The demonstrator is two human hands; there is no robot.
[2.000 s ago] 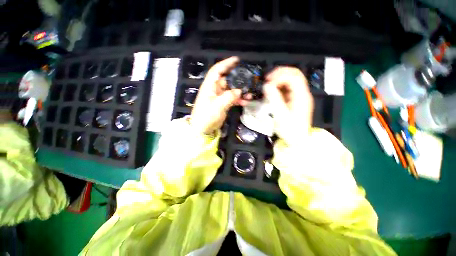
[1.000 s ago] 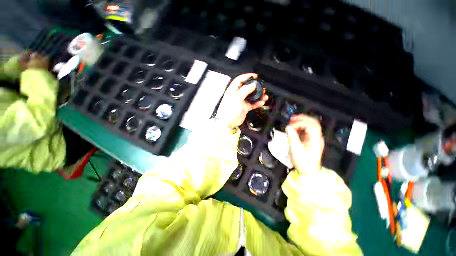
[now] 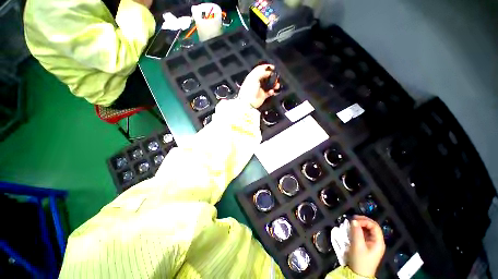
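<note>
My left hand (image 3: 256, 88) is stretched over the far foam tray and holds a dark round watch head (image 3: 270, 80) in its fingers, above the pockets. My right hand (image 3: 367, 245) is low at the right, over the near foam tray, with a white crumpled wipe (image 3: 342, 240) between its fingers. The near foam tray (image 3: 245, 202) holds round watch heads in its pockets. The far foam tray (image 3: 173, 66) has watch heads in some pockets, and others are empty.
A white paper sheet (image 3: 292, 144) lies between the trays. Dark trays (image 3: 393, 114) stand behind. Another person's yellow sleeve (image 3: 87, 49), a white tub (image 3: 207, 23) and a phone-like slab (image 3: 162, 43) are at the upper left. A lower tray (image 3: 143, 156) is left of the bench.
The view has turned left. My left hand has carried the watch head from the near tray to over the far tray. My right hand stays over the near tray with the wipe.
</note>
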